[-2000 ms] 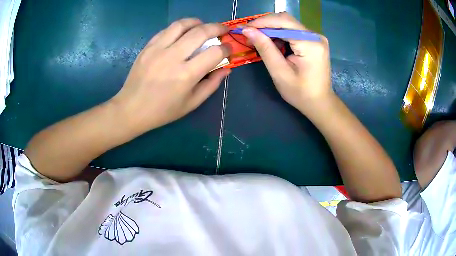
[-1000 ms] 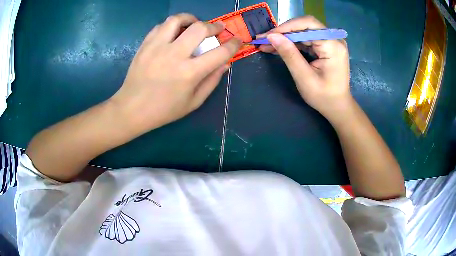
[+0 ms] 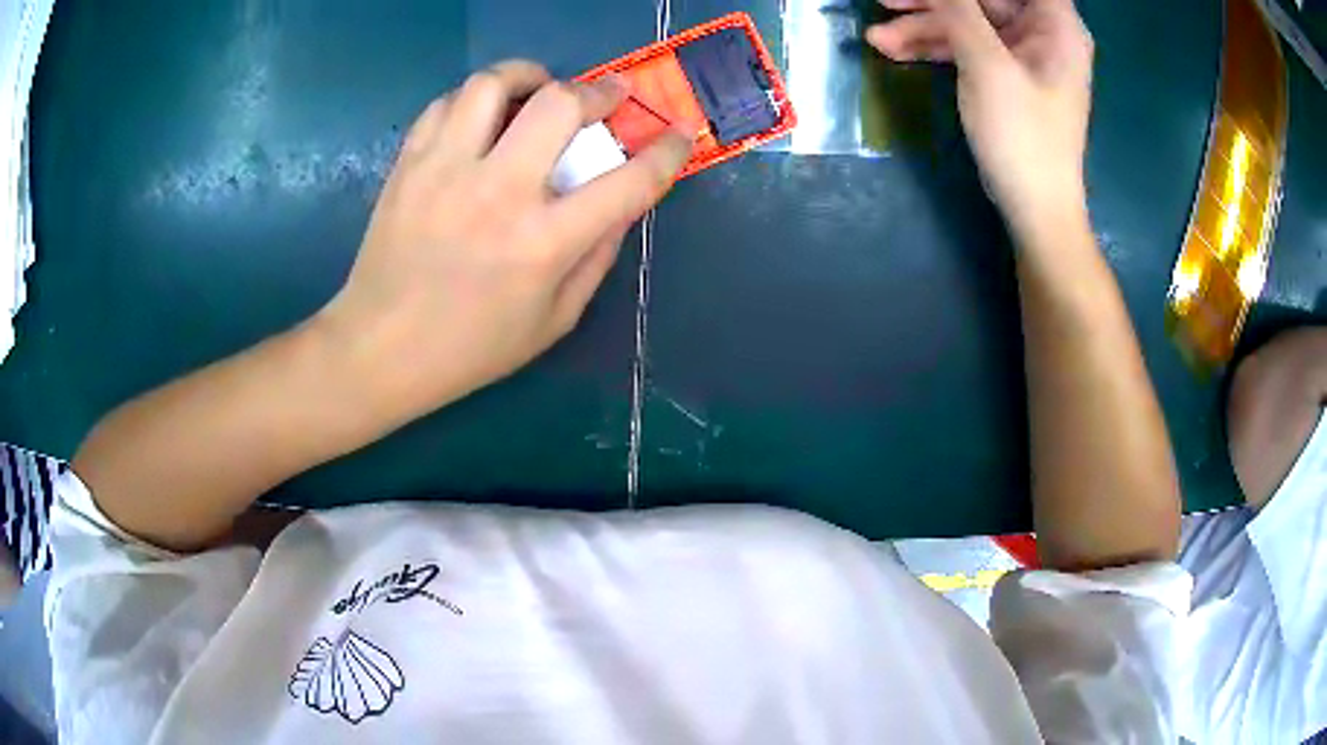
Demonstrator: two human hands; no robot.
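The orange phone housing [image 3: 678,83] lies tilted at the top centre. A black panel [image 3: 731,85] fills its right end, and a white block [image 3: 588,157] shows at its left end under my fingers. A thin dark line crosses the orange middle. My left hand [image 3: 488,218] grips the housing's left part with thumb and fingers. My right hand [image 3: 1019,95] is off to the right of the housing, its fingers partly spread and cut by the top edge. No tweezers can be seen; whether it holds anything out of view is unclear.
A shiny amber tape strip [image 3: 1230,204] lies at the right. A pale strip [image 3: 825,73] lies right of the housing. White sheets [image 3: 18,160] line the far left edge. A thin cord [image 3: 639,335] crosses the green mat. Another person's arm [image 3: 1281,408] shows at the right edge.
My right hand has left the housing and moved up and right; the tweezers are out of sight. My left hand stays on the housing, whose black panel is now uncovered.
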